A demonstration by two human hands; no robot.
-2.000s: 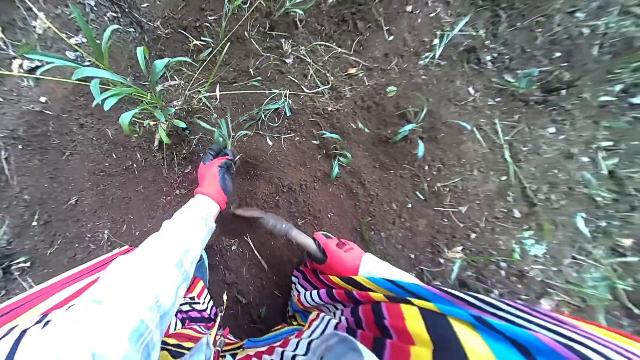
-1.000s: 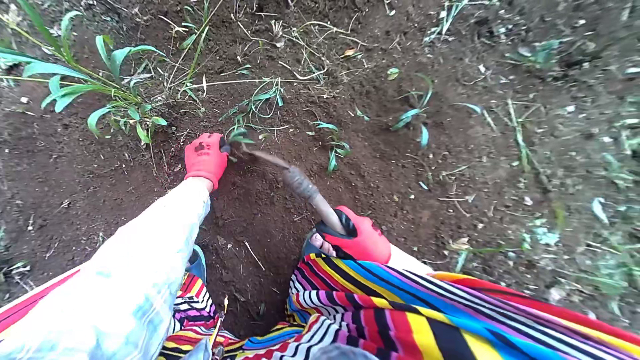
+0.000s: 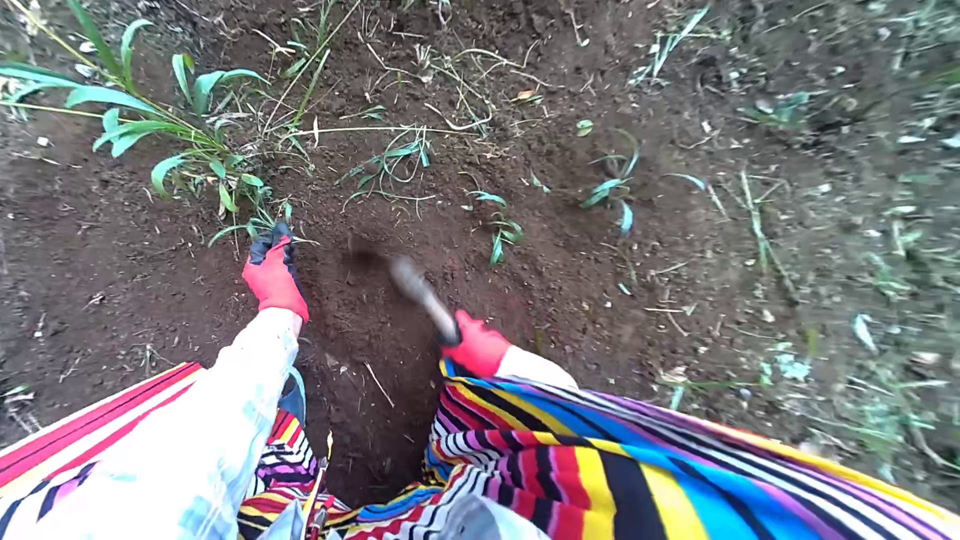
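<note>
My left hand (image 3: 274, 274), in a red glove with a black palm, has its fingers closed around the base of a small green weed (image 3: 259, 223) at the soil. My right hand (image 3: 474, 343), gloved the same way, grips the wooden handle of a short hand tool (image 3: 424, 296). The tool points up and left, its head blurred over the dark soil (image 3: 367, 322) to the right of my left hand. The exact shape of the head cannot be told.
A larger leafy plant (image 3: 187, 135) grows at the upper left. Thin grass (image 3: 397, 161) and small seedlings (image 3: 499, 229) stand ahead. Striped multicoloured cloth (image 3: 585, 465) covers my legs at the bottom. Scattered weeds and dry stems lie to the right.
Since a second ago my left hand has turned, and its black palm side shows again. The tool's head, near my left hand then, is now apart from it and blurred with motion.
</note>
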